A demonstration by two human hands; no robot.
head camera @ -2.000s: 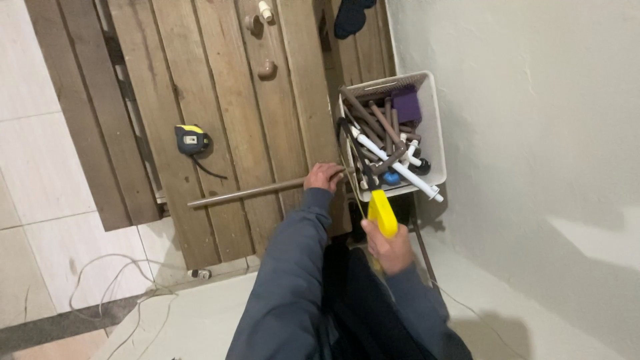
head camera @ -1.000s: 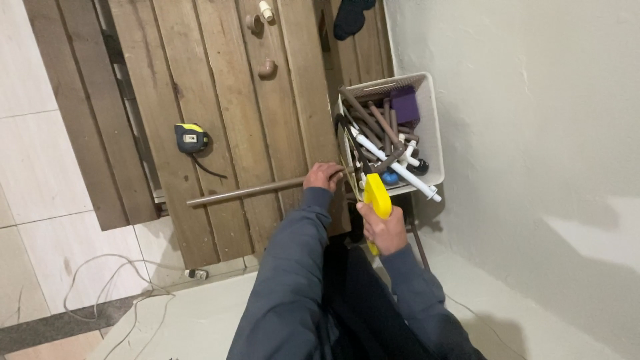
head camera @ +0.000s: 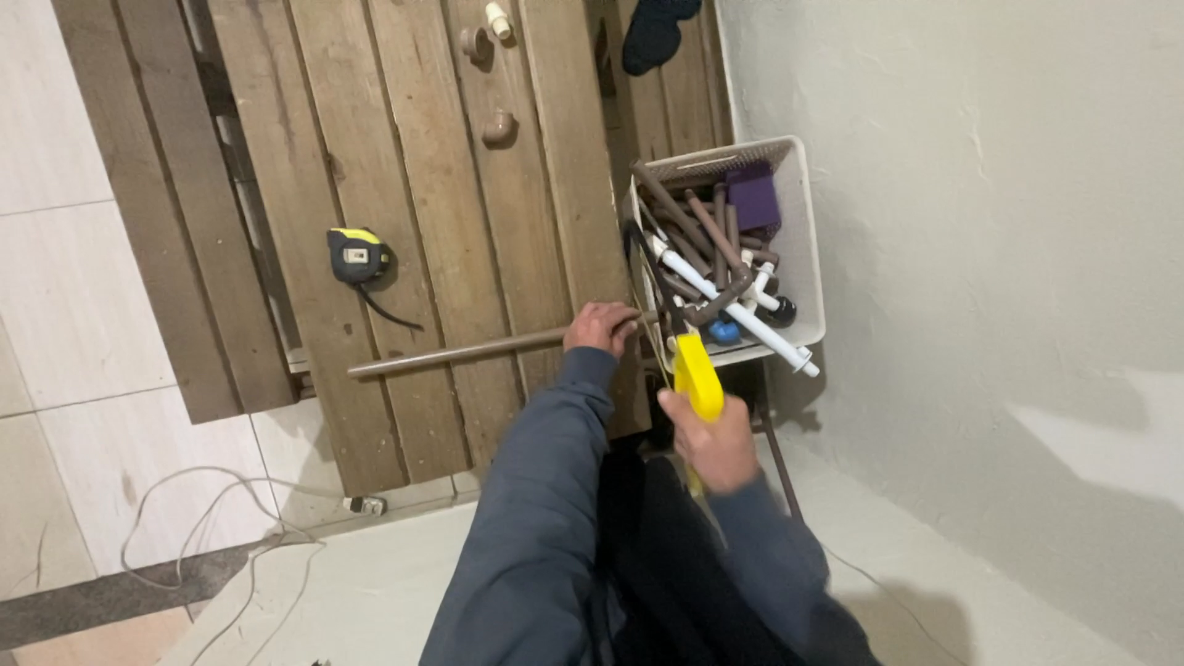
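My left hand (head camera: 601, 328) grips a brown plastic pipe (head camera: 453, 355) near its right end and holds it down on a slatted wooden table (head camera: 416, 185). The pipe lies across the slats and reaches a little past the table's right edge. My right hand (head camera: 717, 439) is closed on the yellow handle of a hacksaw (head camera: 698, 375). The saw's dark frame and thin blade run up from the handle, just right of my left hand, by the pipe's end. Whether the blade touches the pipe cannot be told.
A white plastic basket (head camera: 809, 250) of brown and white pipe pieces stands right of the table, beside the wall. On the slats lie a tape measure (head camera: 359, 256), a brown elbow fitting (head camera: 499, 128) and other small fittings. A thin cable (head camera: 208, 472) loops over the floor at lower left.
My right hand with the hacksaw has shifted up, then back down, along the saw's length. My left hand and the pipe have stayed in place.
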